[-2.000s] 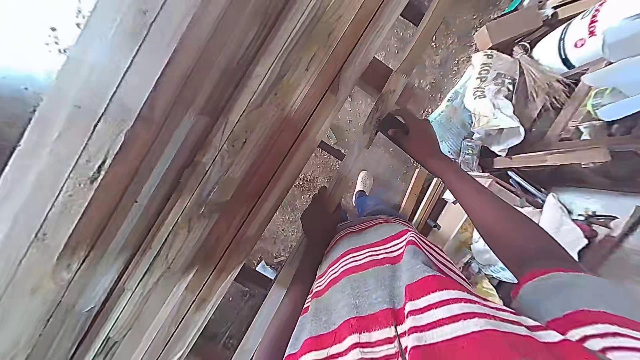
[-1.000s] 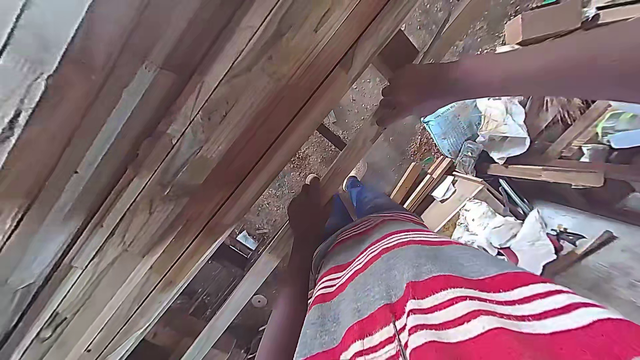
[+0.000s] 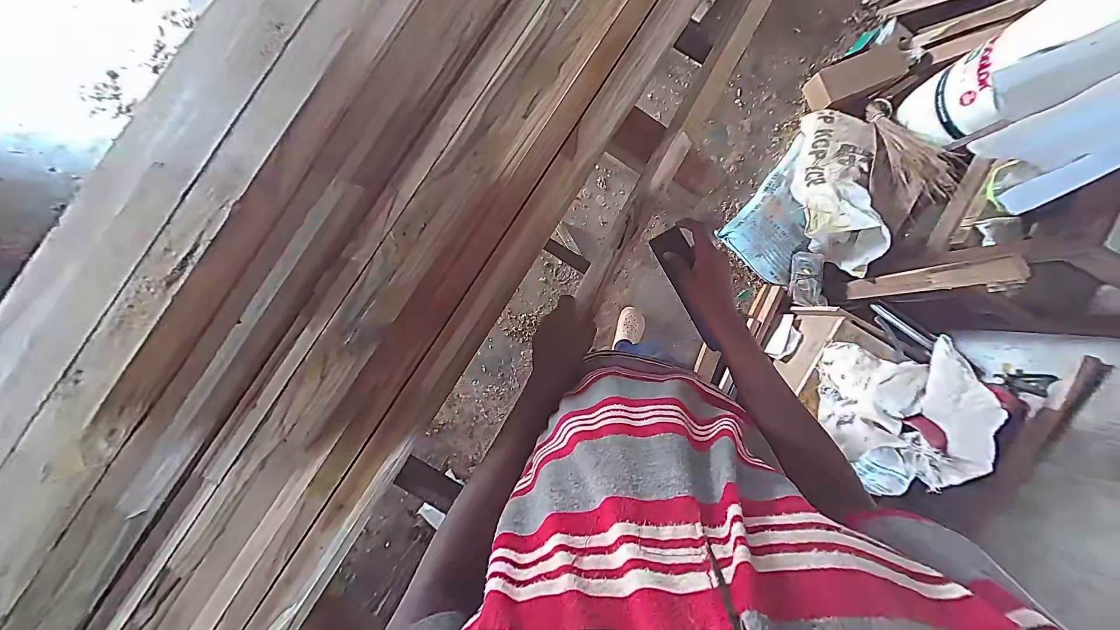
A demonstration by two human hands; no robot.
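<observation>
A narrow wooden board [image 3: 612, 236] runs diagonally beside a wide surface of long planks [image 3: 350, 262]. My left hand [image 3: 563, 339] is closed around the near part of the narrow board, its fingers dark and partly hidden. To the right of that board, my right hand [image 3: 707, 278] grips a dark, flat, elongated tool [image 3: 675, 254], whose exact kind I cannot tell. A gap separates this tool from the board. Part of the tool is hidden behind my fingers and wrist.
On the right lie a printed woven sack [image 3: 831, 166], a blue sack [image 3: 770, 223], a straw broom [image 3: 914, 157], a cardboard box [image 3: 853, 79] and white plastic bags [image 3: 919, 420]. Dark crosspieces [image 3: 639, 140] span the gap above the littered ground. A light shoe [image 3: 630, 325] shows below.
A second ago my right hand was at the narrow board; now it is off the board, nearer my body, with the dark tool in view. My left hand has stayed at the board.
</observation>
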